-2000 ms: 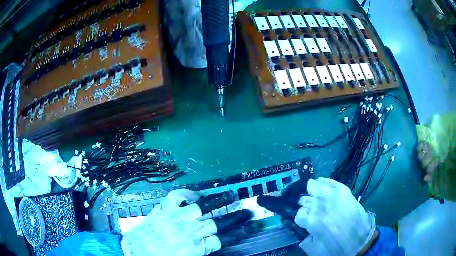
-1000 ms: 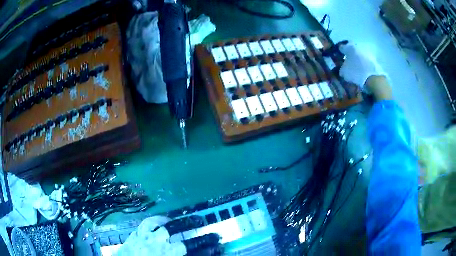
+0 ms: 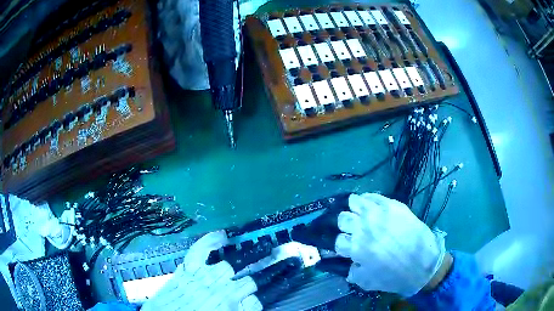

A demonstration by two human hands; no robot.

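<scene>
The assembly jig [image 3: 121, 269] lies at the near edge, with the ribbed heat sink [image 3: 322, 290] in it. White insulating pads [image 3: 146, 288] lie along the heat sink. My left hand [image 3: 209, 276], in a white glove with black fingertips, lies over the jig's middle, fingers spread over the pads; whether it grips anything is hidden. My right hand [image 3: 386, 246], gloved alike, is at the jig's right part, its black fingertips around the end of a white pad [image 3: 310, 255]. The orange-brown loading plate [image 3: 364, 112] at the upper right holds three rows of white pads with some empty slots.
A tray stack [image 3: 143, 79] with transistors stands at upper left. A black screwdriver [image 3: 222, 58] points down between the boards. Lead wires lie in bunches at left [image 3: 130, 209] and right [image 3: 413, 158]. The black screw tray [image 3: 64, 285] with a round dish [image 3: 27, 288] is near left.
My right hand has come back from the loading plate's right edge to the jig. The single pad at the right of the plate's middle row is gone. The other person's yellow sleeve has left the view.
</scene>
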